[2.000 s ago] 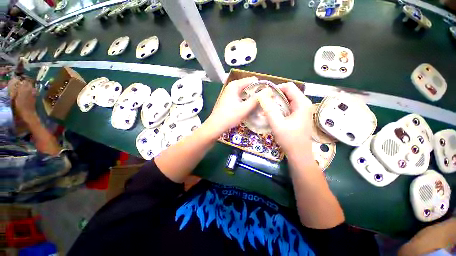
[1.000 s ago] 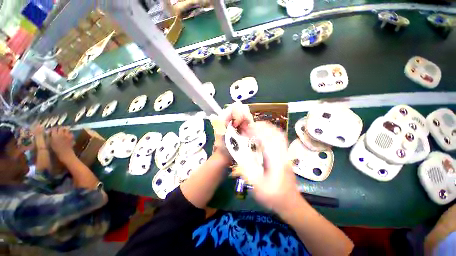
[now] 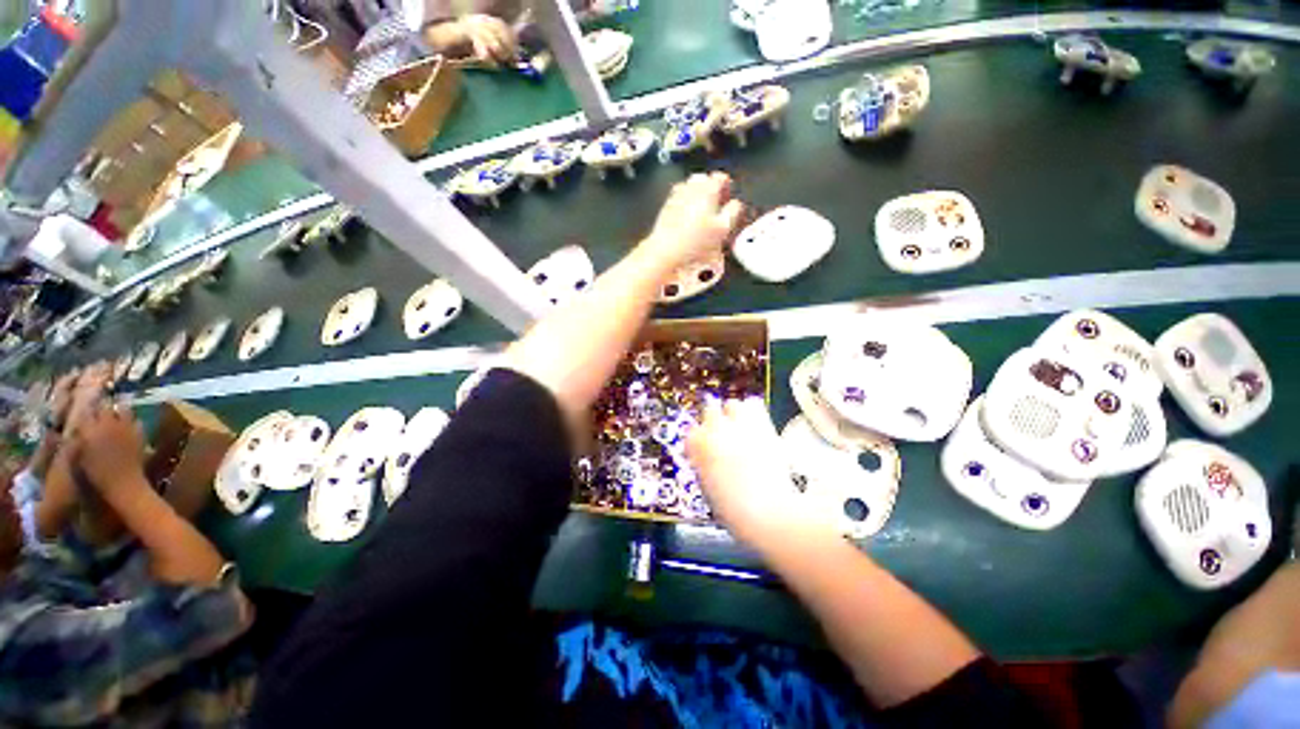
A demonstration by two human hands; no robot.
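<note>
My left hand (image 3: 696, 217) is stretched over the rail onto the dark belt, just left of a cream housing (image 3: 784, 244). Another housing (image 3: 690, 279) lies partly under my left wrist. The fingertips are small and blurred, so a grip cannot be told. My right hand (image 3: 739, 453) is at the right side of the open brown box, its fingertips down at the shiny inserts (image 3: 642, 427); whether they pinch one is hidden. The box (image 3: 767, 356) is full of copper, purple and silver glints. Cream housings (image 3: 895, 373) overlap right of the box.
A tool with a shiny head (image 3: 642, 561) lies below the box. More stacked housings (image 3: 1062, 406) lie further right. A grey post (image 3: 385, 178) slants down to the rail (image 3: 998, 296). Wired subassemblies (image 3: 881, 106) stand on the belt. A neighbour's hands (image 3: 100, 427) are at left.
My left hand has moved forward and up onto the belt. The housing held before is out of my hands, and one more lies on the belt beside my left hand. My right hand has come to the box.
</note>
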